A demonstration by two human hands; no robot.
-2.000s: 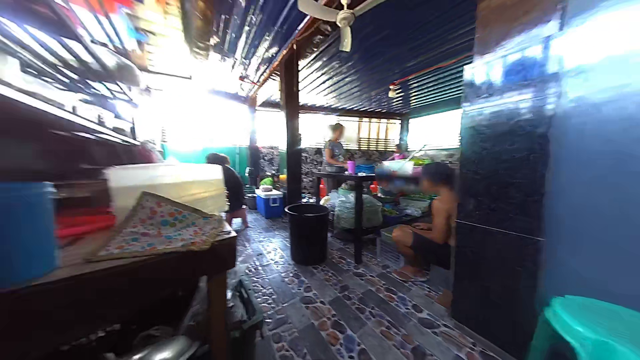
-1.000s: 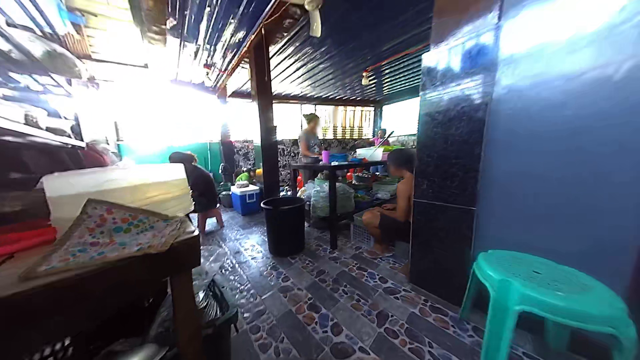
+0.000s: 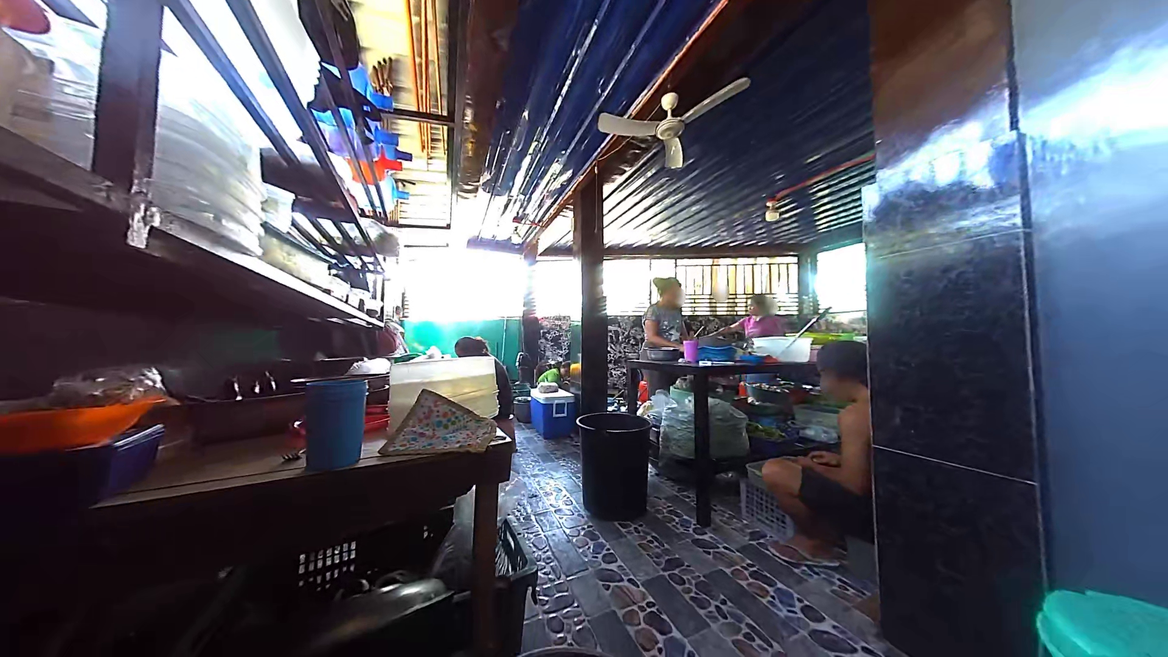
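Neither my left hand nor my right hand shows in the head view. At the left, a wooden table (image 3: pixel 246 479) bears a blue plastic cup (image 3: pixel 336 424), a pale plastic container (image 3: pixel 456 388) and a patterned cloth (image 3: pixel 440 425) leaning against its front. A fork (image 3: pixel 293 455) lies beside the cup. On the left end of that table, an orange basin (image 3: pixel 78 424) rests above a dark blue container (image 3: pixel 132 461). Black crates are visible under the tabletop.
A black bin (image 3: pixel 615 470) stands on the tiled floor by a post. A person sits low beside the tiled pillar (image 3: pixel 954 365); others are around the far table (image 3: pixel 701 429). A blue cooler (image 3: pixel 553 414) stands behind. A green stool (image 3: pixel 1104 620) is at lower right.
The view has swung left and up, bringing the shelves and ceiling fan further into sight. A person in pink now shows behind the far table.
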